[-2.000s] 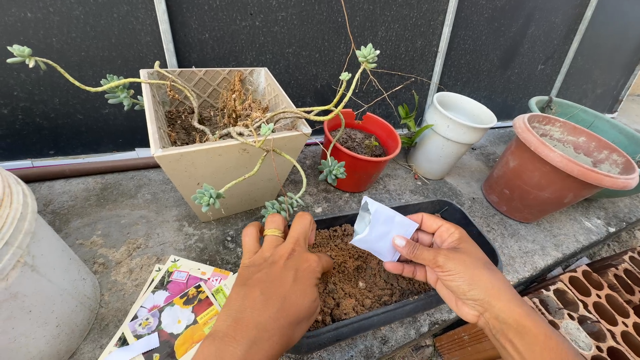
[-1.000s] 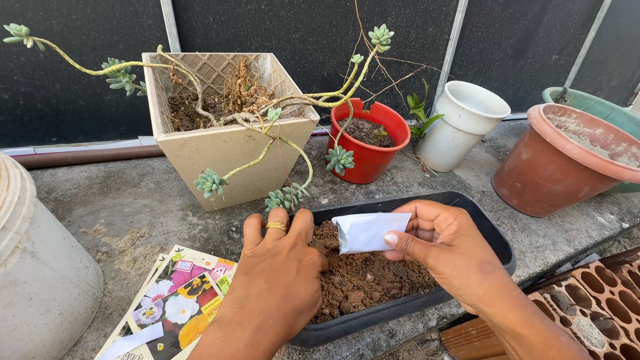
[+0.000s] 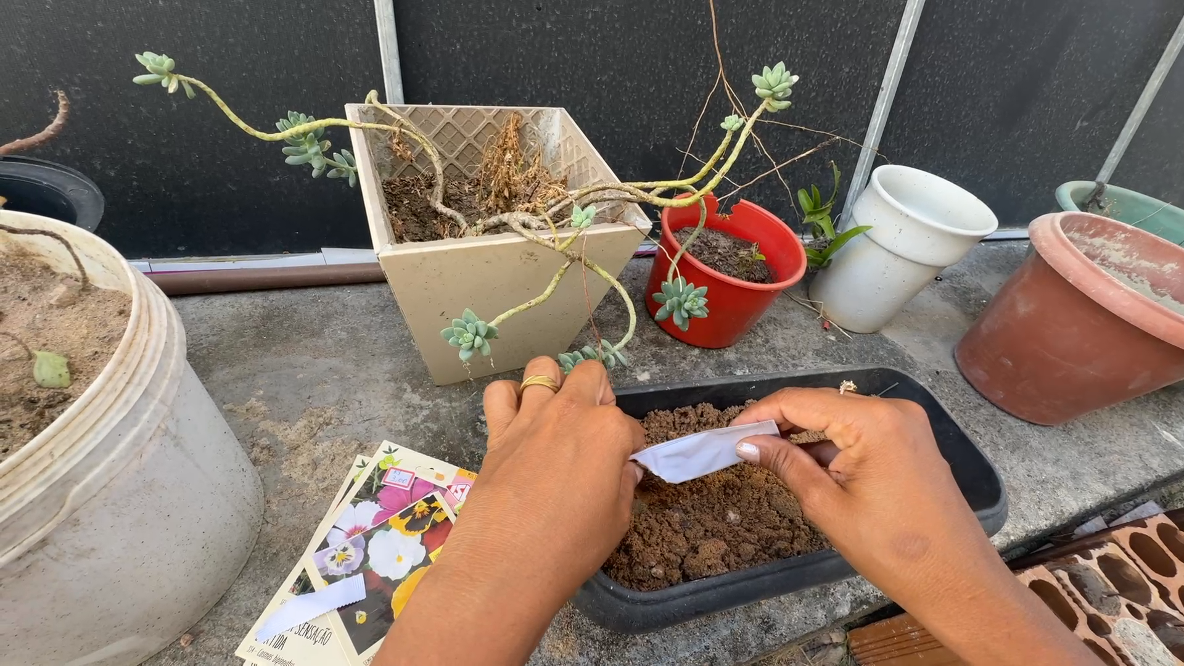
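A small white paper packet (image 3: 708, 451) is pinched at its right end between the thumb and fingers of my right hand (image 3: 846, 462), above the soil. My left hand (image 3: 560, 453) has its fingers bent over the left part of a black rectangular planter (image 3: 684, 606); its fingertips are at the packet's left end, and whether they grip it is hidden. Brown crumbly soil (image 3: 721, 527) fills the planter. Left of my left wrist lie printed seed packets (image 3: 379, 546) with flower pictures, a torn white paper strip (image 3: 310, 606) on top.
Behind stand a beige square pot (image 3: 499, 296) with a trailing succulent, a red pot (image 3: 717, 301), a white pot (image 3: 888, 250) and a terracotta-coloured pot (image 3: 1054, 342). A white bucket of soil (image 3: 139, 472) is at the left. Hollow bricks (image 3: 1110, 583) lie lower right, below the concrete ledge (image 3: 305, 370).
The packet has come down and left, from upright two seconds ago to lying nearly level, its left end now at my left fingertips. My left hand stays over the planter's left part.
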